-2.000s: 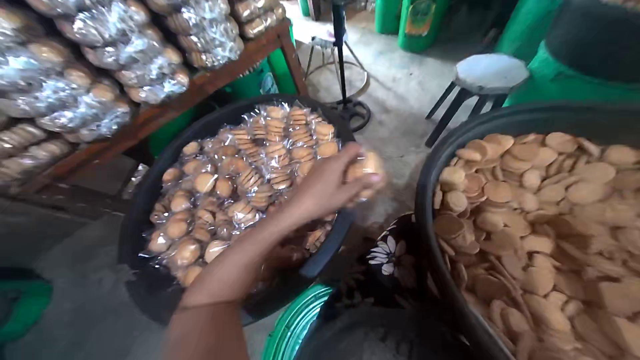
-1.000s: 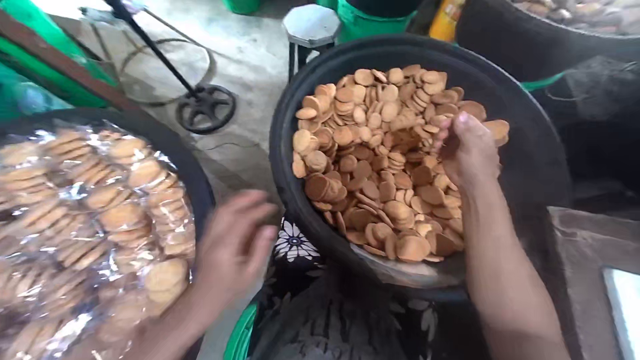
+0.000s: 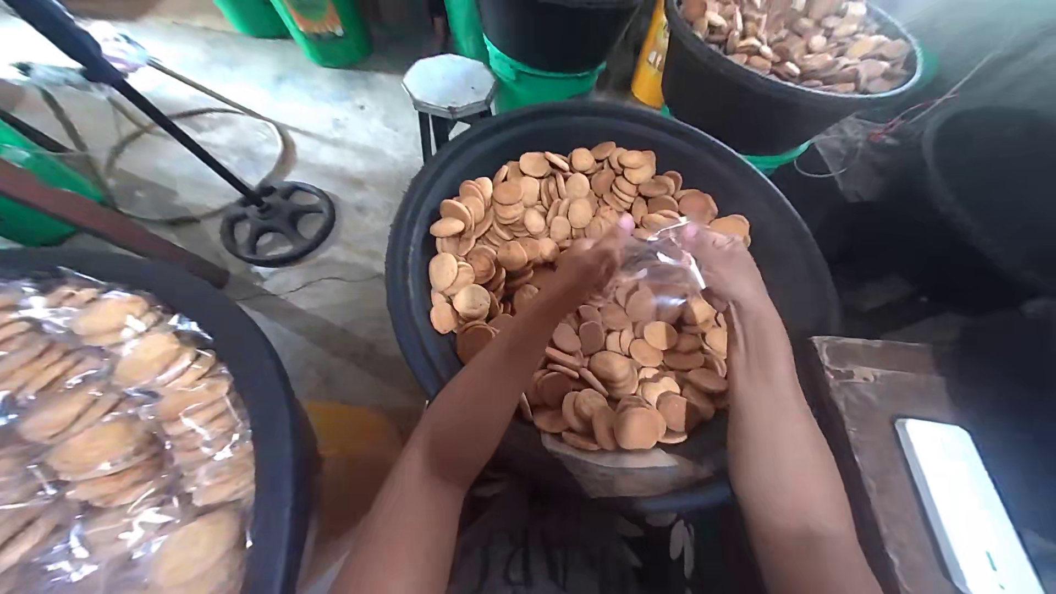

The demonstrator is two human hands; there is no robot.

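A clear plastic bag (image 3: 660, 268) is stretched between my two hands, above the loose round cookies (image 3: 610, 363) in a large black tub (image 3: 404, 272). My left hand (image 3: 596, 256) grips the bag's left side near its opening. The right side of the bag is in my right hand (image 3: 722, 260), by the tub's inner right part. Cookies show through the thin film; whether any lie inside the bag cannot be told.
At the left, another black tub (image 3: 276, 429) holds bagged cookies (image 3: 107, 445). A stool (image 3: 450, 87) stands behind the middle tub. A third tub (image 3: 693, 78) of cookies is at the back right. A white device (image 3: 965, 503) lies on a wooden surface (image 3: 874, 379) at the right.
My left hand, between the tubs a second ago, is now over the loose cookies. Both hands now hold a clear bag. The view has swung right since the first frame.
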